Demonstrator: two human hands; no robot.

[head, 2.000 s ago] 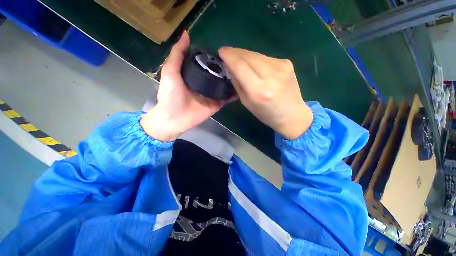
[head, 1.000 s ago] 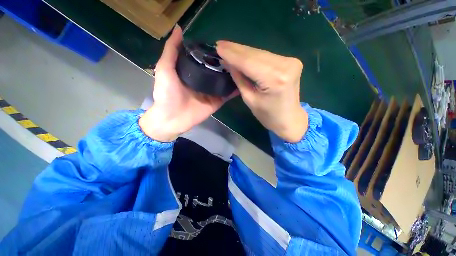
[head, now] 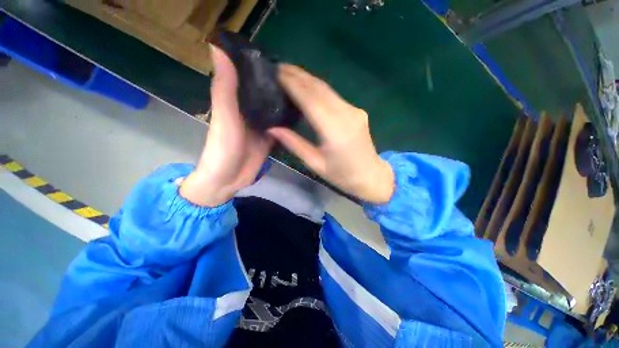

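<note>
A round black housing (head: 261, 88) is held above the near edge of the green bench, tilted and blurred by motion. My left hand (head: 229, 132) grips it from the left, with the thumb up along its side. My right hand (head: 332, 136) is on its right side, with the fingers on its upper right edge and the thumb at its lower edge. The pale ring seen before on its face is not visible now. No tool is in view.
Cardboard trays (head: 159, 30) lie on the green bench (head: 407, 88) at the top left. Upright cardboard layers (head: 577, 217) with black rounds stand at the right. A blue bin (head: 74, 68) is below the bench at the left. Small metal parts lie at the top.
The housing has been tilted, so its open face with the pale ring no longer shows. Both hands have shifted left, and the right thumb has moved apart from the fingers.
</note>
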